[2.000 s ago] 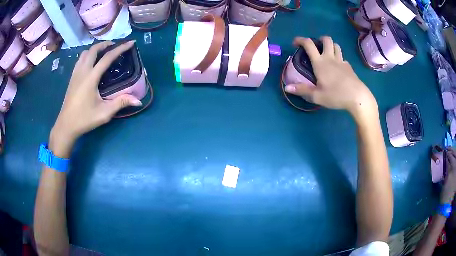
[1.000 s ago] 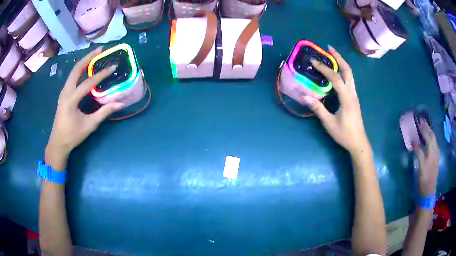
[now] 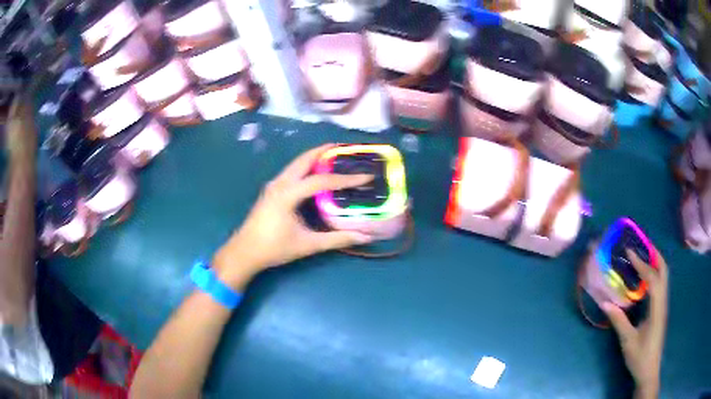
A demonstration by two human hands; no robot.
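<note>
My left hand (image 3: 292,210) grips a pink portable speaker (image 3: 382,226) standing on the green bench, one finger on its dark face inside a lit rainbow ring. My right hand (image 3: 647,312) grips another pink portable speaker (image 3: 594,280) at the right, its ring also lit. Between them two speakers stand face to face (image 3: 487,183) with two brown straps, a red-lit left edge and a small purple plug (image 3: 586,207) at the right. The view is blurred.
Rows of pink speakers (image 3: 160,80) fill the left; more (image 3: 499,82) stand along the far side. A pale metal bar (image 3: 265,54) is at the upper left. A small white card (image 3: 488,372) lies near the front. Another person's arm (image 3: 19,210) shows at the far left.
The view has swung left, so bench things appear further right. Both held speakers' rings went from dark to rainbow; the pair's edge light went from green to red. The other worker's hand at right left view.
</note>
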